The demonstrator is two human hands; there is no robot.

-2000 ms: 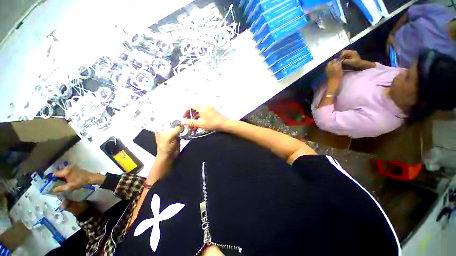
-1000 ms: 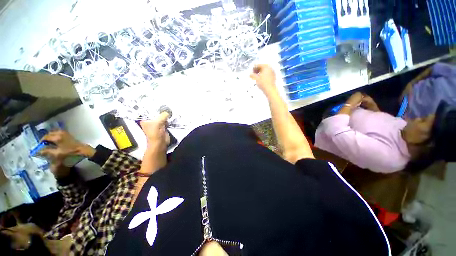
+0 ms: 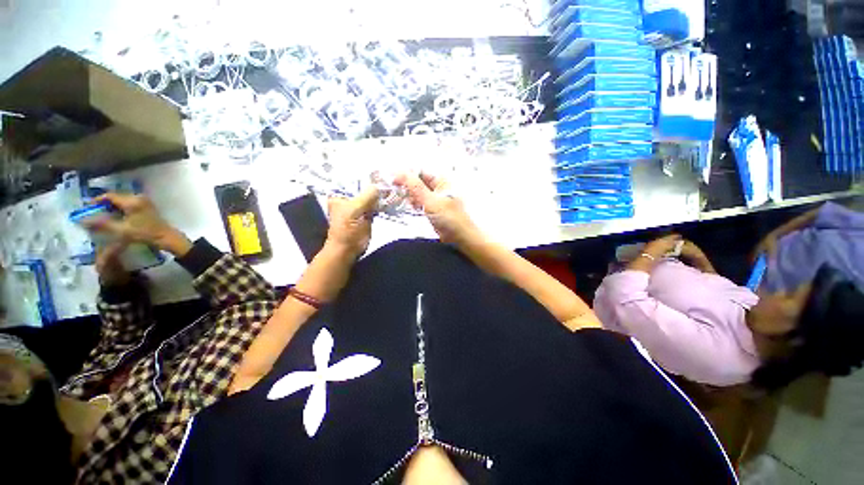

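Observation:
My left hand (image 3: 354,216) and my right hand (image 3: 434,203) are close together in front of my body, over the table's near edge. A white coiled cable (image 3: 390,197) is held between them, with loose white strands around it. Glare hides its ends and exact shape. A wide pile of white coiled cables (image 3: 351,99) lies on the table beyond my hands. Some loose white cables lie just left of my hands.
A yellow-panelled black device (image 3: 243,224) and a plain black phone (image 3: 306,227) lie left of my hands. An open brown carton (image 3: 104,104) stands further left. Blue-and-white boxes (image 3: 603,104) are stacked right. A person in checked sleeves (image 3: 223,284) is left; a pink-shirted person (image 3: 677,313) is right.
My right hand was reaching out near the blue boxes one second ago and is now back beside my left hand. The view has turned.

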